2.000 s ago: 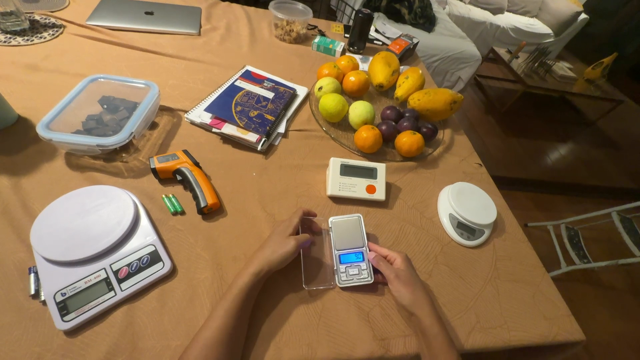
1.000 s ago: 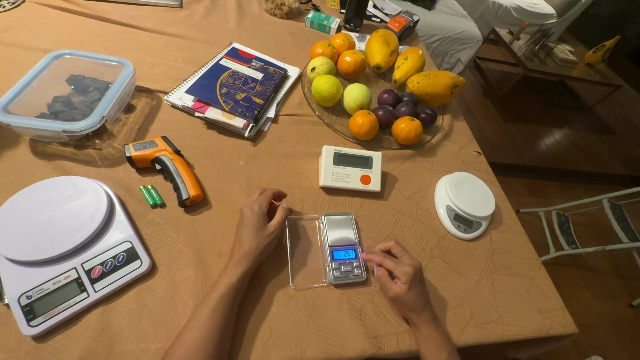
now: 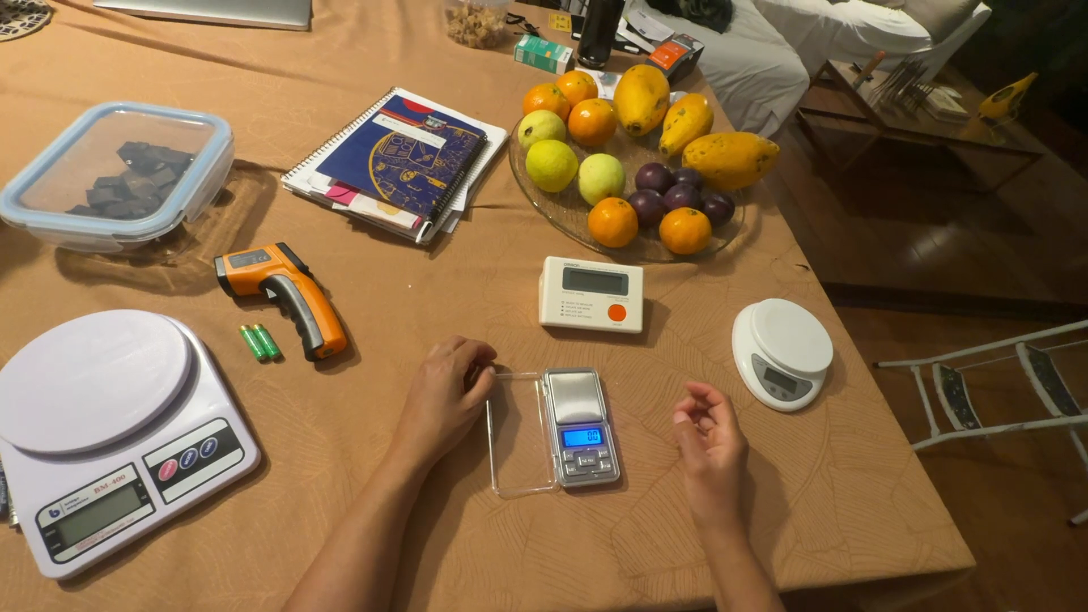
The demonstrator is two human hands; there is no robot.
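Observation:
A silver pocket scale (image 3: 583, 427) lies on the tablecloth with its blue display lit and its clear plastic cover (image 3: 520, 435) folded open to the left. My left hand (image 3: 449, 393) rests by the cover's upper left corner, fingers curled; whether the fingertips touch it is hard to tell. To the right of the scale, apart from it, my right hand (image 3: 712, 442) is held with loosely bent fingers and nothing visible in it. Beyond the scale stands a white Omron monitor with an orange button (image 3: 592, 296). A small round white scale (image 3: 782, 353) sits further right.
On the left are a large white kitchen scale (image 3: 119, 425), an orange infrared thermometer (image 3: 285, 297), green batteries (image 3: 260, 342) and a lidded glass container (image 3: 119, 174) with dark chunks. Notebooks (image 3: 399, 161) and a glass fruit platter (image 3: 544, 217) lie behind. A stepladder (image 3: 986, 382) stands beyond the table's right edge.
My right hand has moved right, away from the pocket scale it was beside. My left hand remains near the cover's upper left corner.

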